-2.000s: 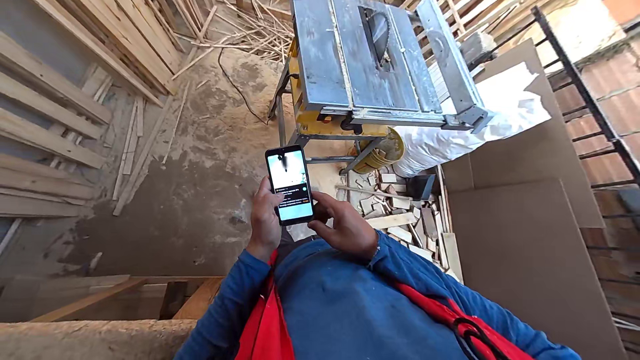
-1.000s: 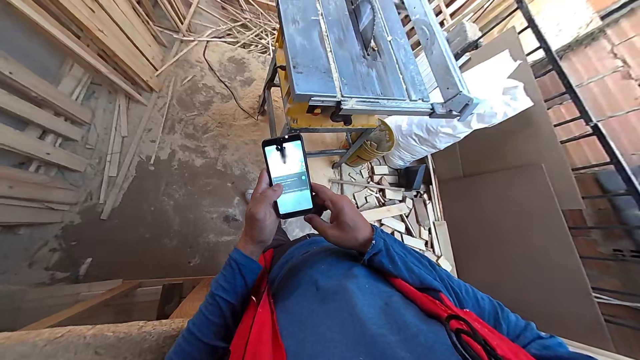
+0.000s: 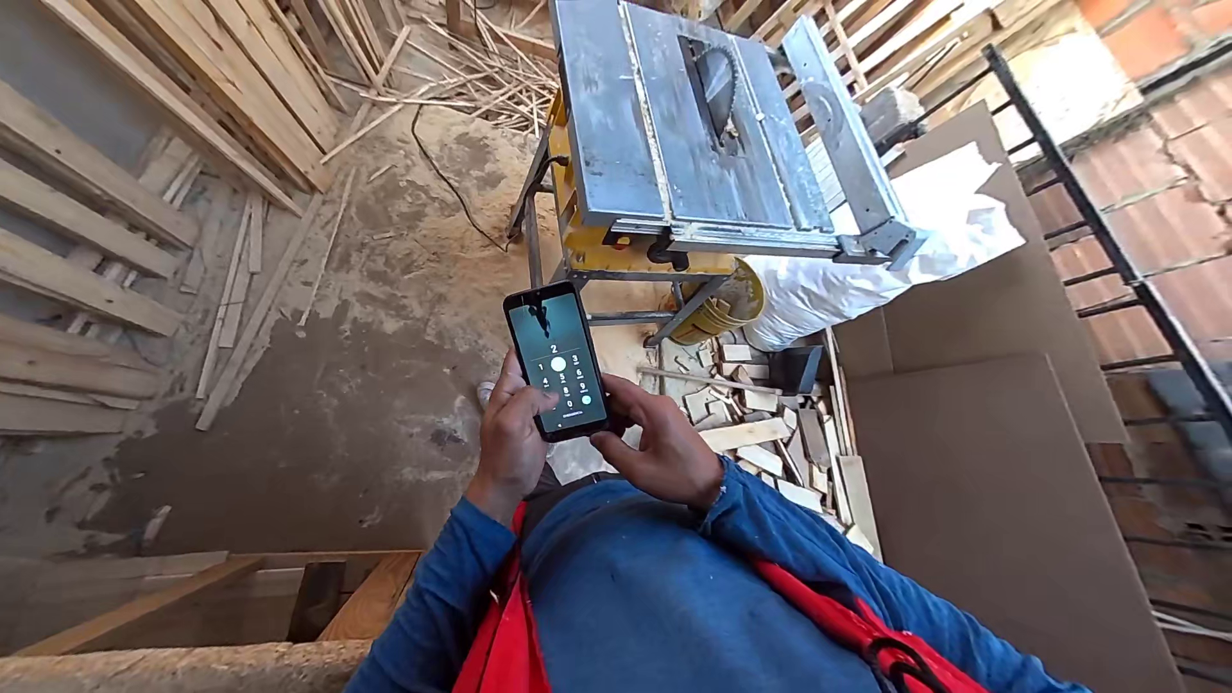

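A black smartphone [image 3: 556,361] is held upright in front of my waist, its lit screen showing a number keypad. My left hand [image 3: 512,433] grips its left side, with the thumb over the lower screen. Fingers of my right hand [image 3: 664,443] support the lower right edge and corner. Beyond the phone stands a table saw [image 3: 640,125] with a grey metal top on a yellow body. Its round blade [image 3: 717,87] sticks up through the slot, and a metal fence [image 3: 847,144] lies along the right side.
Wood offcuts [image 3: 760,433] and a yellow bucket [image 3: 722,303] lie beneath and beside the saw. Cardboard sheets [image 3: 991,481], a white sack [image 3: 828,289] and a black metal lattice [image 3: 1107,241] are at right. Boards [image 3: 87,212] lean at left; a cable [image 3: 443,173] crosses the dusty floor.
The phone screen has changed from a light page to a dark number keypad. Both hands have stayed on the phone.
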